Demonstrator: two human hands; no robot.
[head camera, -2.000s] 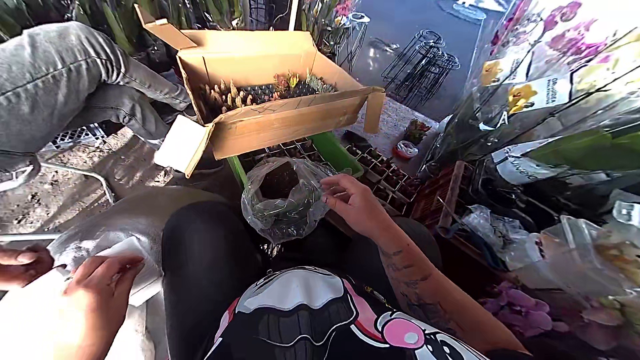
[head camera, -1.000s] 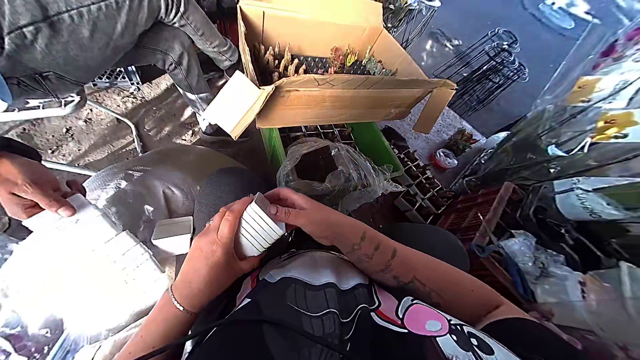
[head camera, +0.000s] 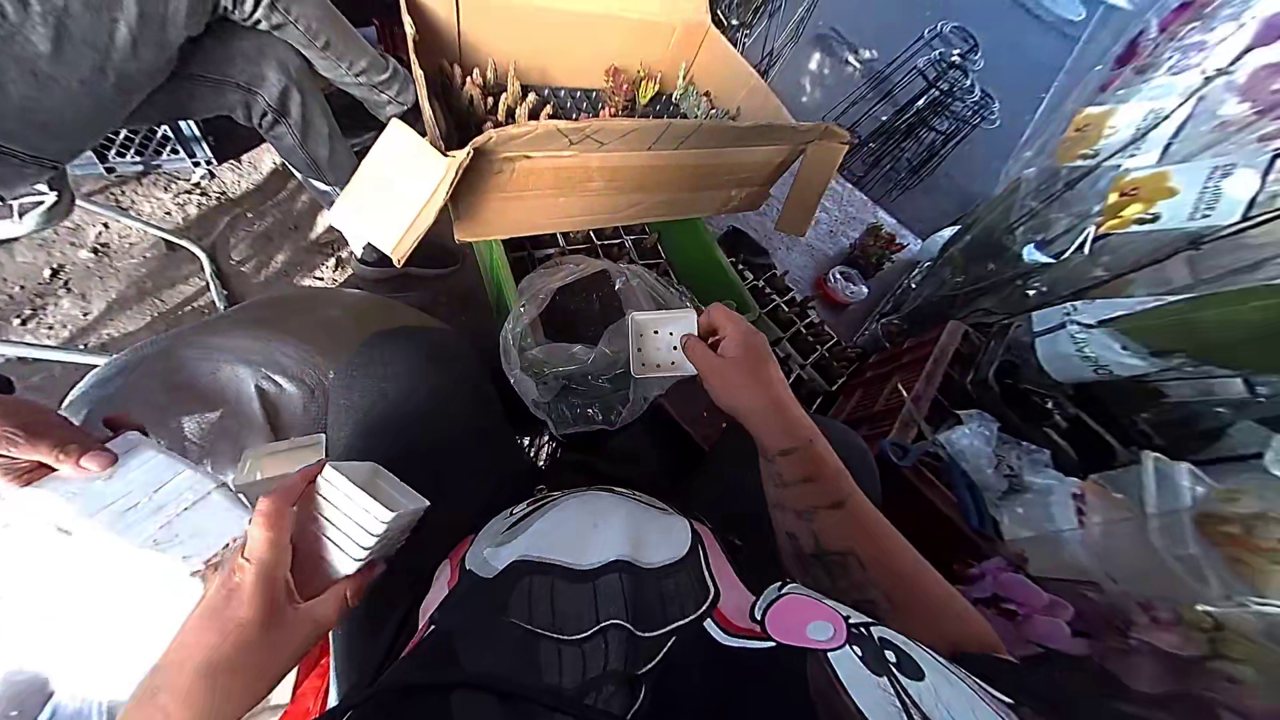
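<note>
My left hand (head camera: 275, 590) grips a stack of nested white square plastic pots (head camera: 365, 515) at the lower left. One small white square pot (head camera: 663, 343), with holes in its bottom, is pinched in my right hand (head camera: 735, 360). It is at the right rim of an open clear plastic bag (head camera: 575, 385) that holds dark soil (head camera: 583, 308). Another white pot (head camera: 280, 460) lies beside the stack, near a co-worker's hand (head camera: 45, 440) that touches a row of white pots (head camera: 150, 495).
Behind the bag, a cardboard box (head camera: 620, 180) with small succulents stands over a green crate (head camera: 700, 265). Cell trays (head camera: 790, 310) and a dark red crate (head camera: 900, 400) are on the right, with wrapped orchids (head camera: 1130, 200). A co-worker's leg (head camera: 290, 80) is at upper left.
One second ago both my hands were together at the stack. My right hand has since moved to the bag with a single pot, and my left hand has moved left with the stack.
</note>
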